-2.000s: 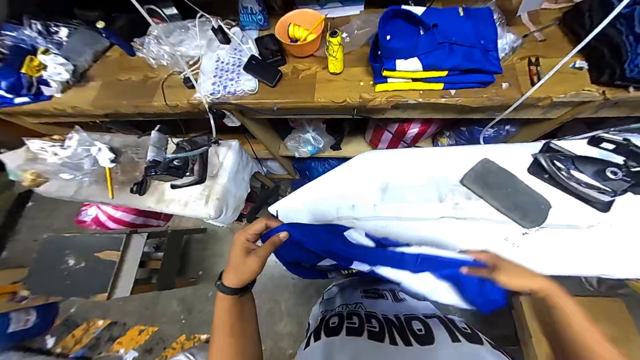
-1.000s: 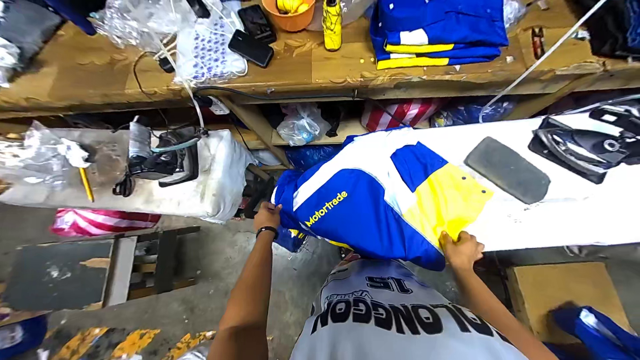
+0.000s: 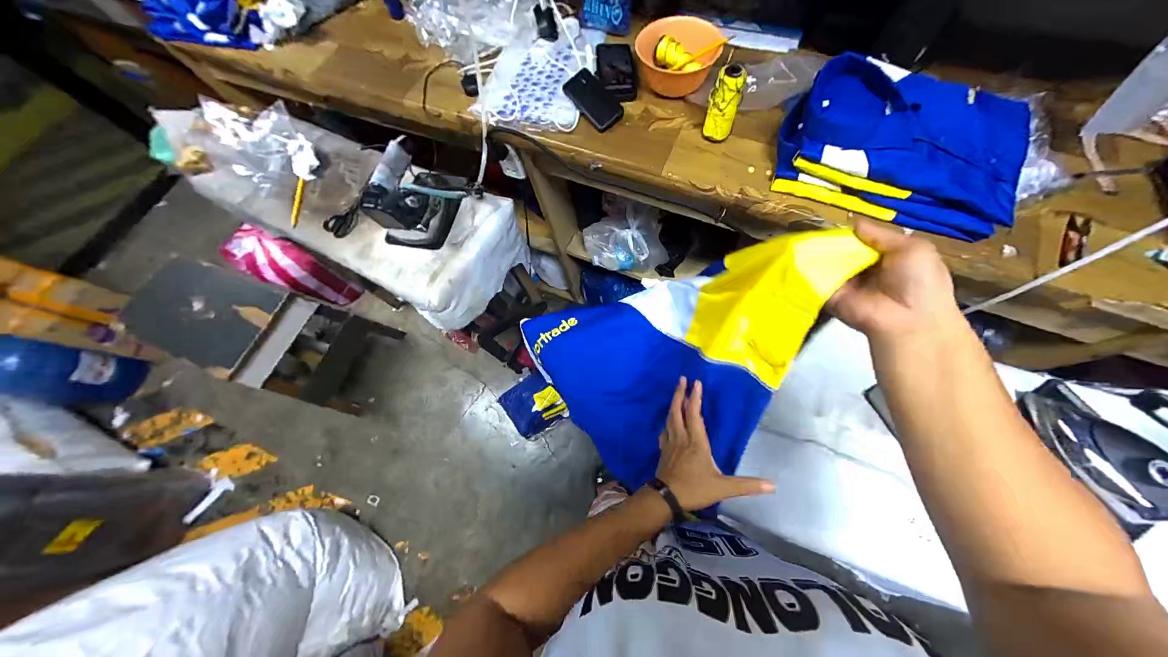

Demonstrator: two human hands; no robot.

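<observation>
A blue, white and yellow garment hangs over the near end of the white padded ironing board. My right hand is closed on its yellow edge and holds that part raised. Against the blue cloth lies my left hand, fingers spread and thumb out to the side, with a dark band at the wrist. An electric iron stands at the right, partly cut off by the frame. Behind my right forearm a dark flat pad is mostly hidden. Yellow lettering shows on the garment's left part.
Folded blue garments, an orange bowl, a yellow thread cone and phones lie on the wooden bench. A second padded board at left carries another appliance. A white sack stands lower left.
The garment, spread across the board a second ago, is now lifted at its yellow side by my right hand. My left hand has left the garment's left edge and lies on the blue part. The view has turned left.
</observation>
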